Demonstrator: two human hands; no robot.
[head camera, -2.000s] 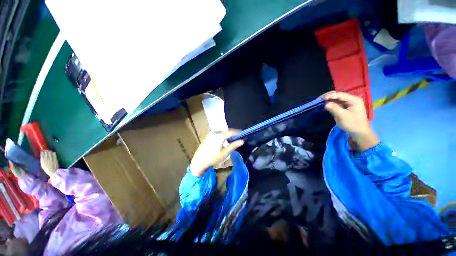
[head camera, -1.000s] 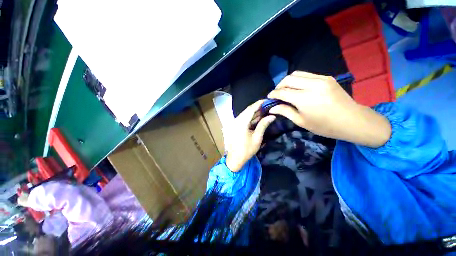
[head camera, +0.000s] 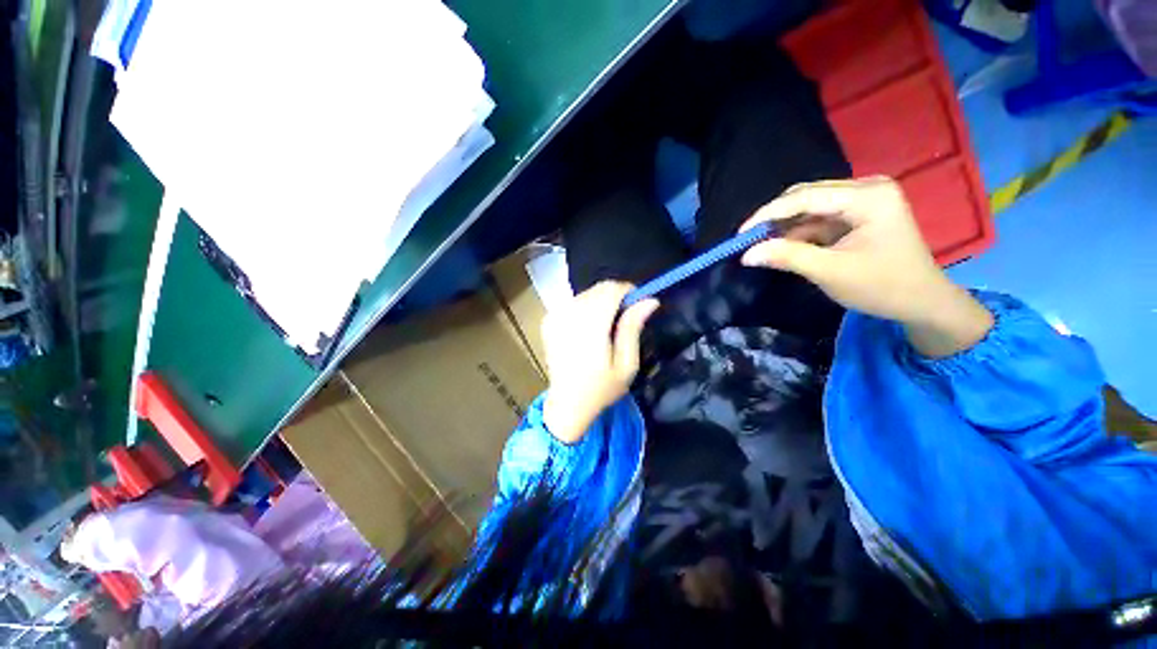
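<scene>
A slim blue closed tablet (head camera: 698, 265) is held edge-on over my lap, tilted up toward the right. Its faces do not show. My left hand (head camera: 594, 345) grips its left end between thumb and fingers. My right hand (head camera: 853, 244) grips its right end, with the thumb below and the fingers curled over the top. Both hands are bare.
White sheets (head camera: 305, 140) lie on the green bench (head camera: 558, 48), partly over a dark open body (head camera: 260, 302). A cardboard box (head camera: 406, 399) is left of my lap. A red tray (head camera: 903, 121) is at the right. Another person's pink sleeve (head camera: 178, 545) and red trays (head camera: 184, 431) are at lower left.
My hands, close together around the tablet a second ago, are now farther apart at its two ends. The tablet shows edge-on again, as in the earliest frame. The view has shifted slightly.
</scene>
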